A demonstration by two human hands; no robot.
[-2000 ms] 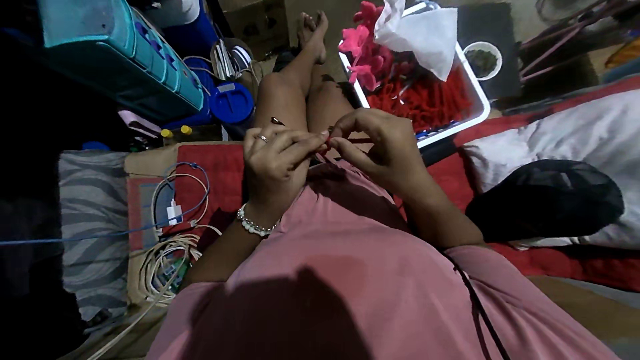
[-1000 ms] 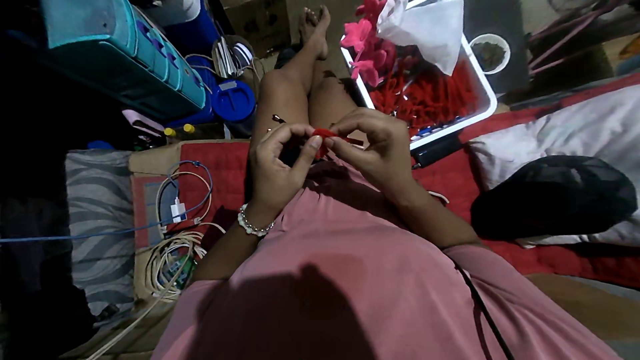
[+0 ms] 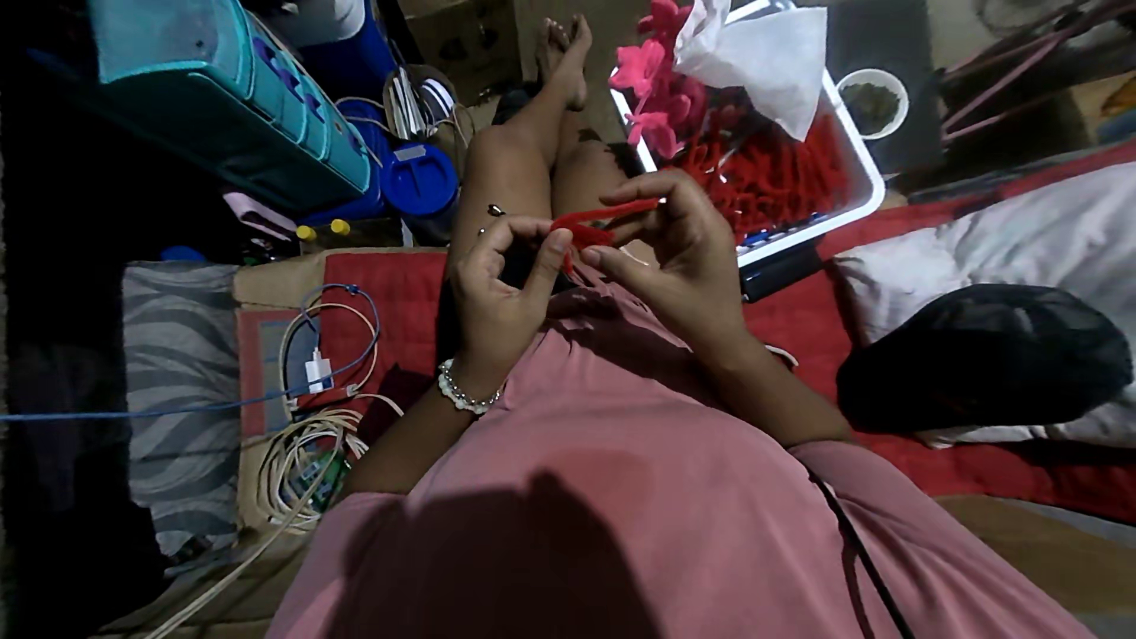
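Observation:
Between my hands, over my lap, is a small bent red fuzzy strip, which looks like pipe cleaner. My left hand pinches its left side between thumb and index finger. The thumb and fingers of my right hand hold its right side, where one length runs up to the raised index finger. Just beyond my right hand, a white plastic basket holds many red fuzzy strips, pink fuzzy flowers and a white plastic bag.
A teal drawer unit and a blue lidded container stand at the upper left. Coiled cables lie at left beside a grey patterned pillow. At right are a black cap-like item, a white pillow and a small white bowl.
My right hand's fingers have lifted and spread, and a length of the red strip now shows stretched toward the index finger. My left hand still pinches the piece.

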